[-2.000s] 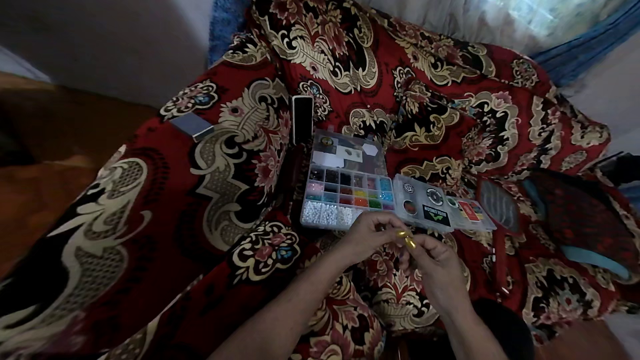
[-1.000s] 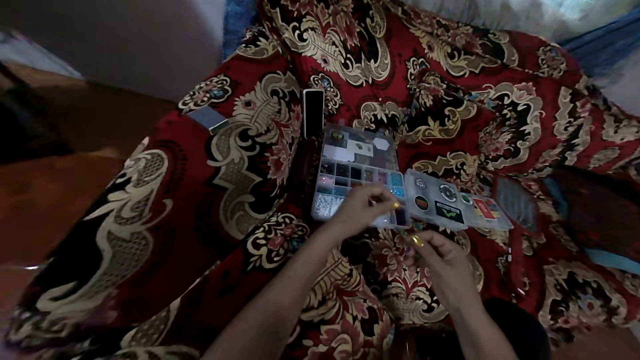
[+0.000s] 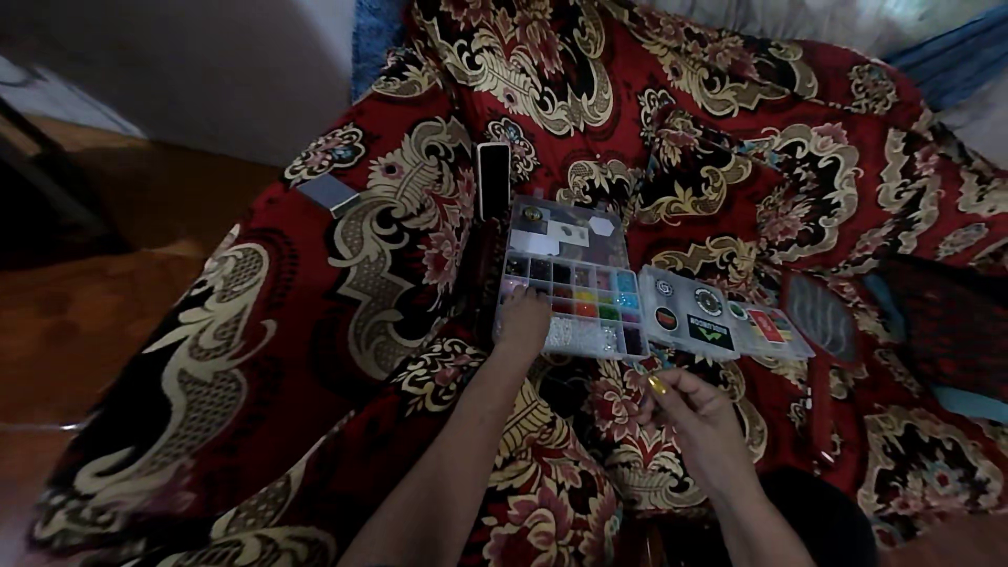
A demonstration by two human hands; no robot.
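Observation:
A clear plastic bead organizer lies open on the patterned cover, its compartments filled with beads of many colours. My left hand is over its left compartments, fingertips down among them; whether they grip a bead is hidden. Nearer to me and to the right, my right hand is raised above the cover with thumb and forefinger pinched together. The thumb shows a shiny gold nail. Anything thin between those fingertips is too small to make out.
A second clear case with stickers adjoins the organizer's right side. A phone rests behind it, and a small grey box sits at the left. Right of the cases lie a grey oval object and a dark red bag.
My left hand has moved away from my right hand, across the organizer to its left compartments. Two seconds ago both hands were close together in front of the cases.

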